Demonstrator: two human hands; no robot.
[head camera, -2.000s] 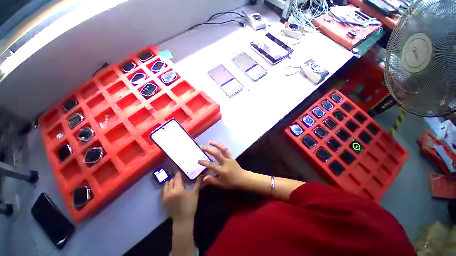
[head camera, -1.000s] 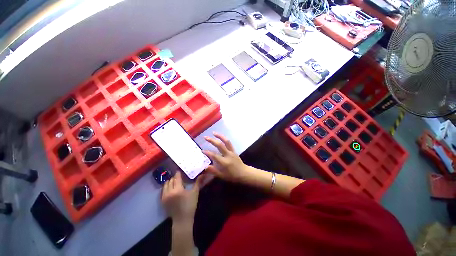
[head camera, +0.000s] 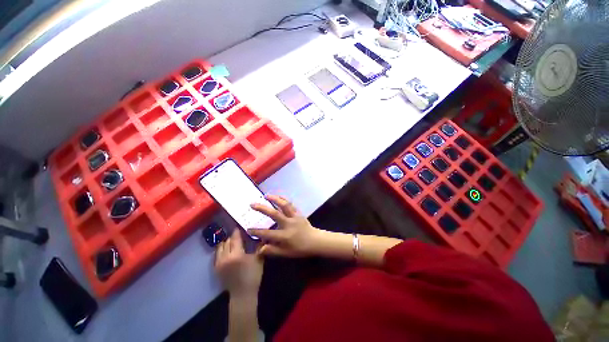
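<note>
The test smartphone (head camera: 234, 189), its screen bright white, lies tilted with its top end at the front edge of the bench foam tray (head camera: 155, 179). My right hand (head camera: 288, 230) is over its lower end, fingers spread, fingertips at the screen. My left hand (head camera: 238, 265) is beside the phone's lower corner, its fingertips at a small dark smartwatch unit (head camera: 214, 234) on the bench. The watch screen is mostly dark with a small coloured mark. Whether my left hand grips anything is hidden. The red-orange tray holds several watch units in its pockets.
A black smartphone (head camera: 68, 294) lies at the left corner. Two pale phones (head camera: 300, 105) and a dark-edged device (head camera: 361, 64) lie mid-bench. A white corded device (head camera: 419, 94) sits at the right edge. The side foam tray (head camera: 461, 194) is lower right, near a pedestal fan (head camera: 557, 70).
My right hand's fingers have moved left and down over the phone screen. The watch screen has gone from a lit white display to mostly dark. My left hand has barely moved.
</note>
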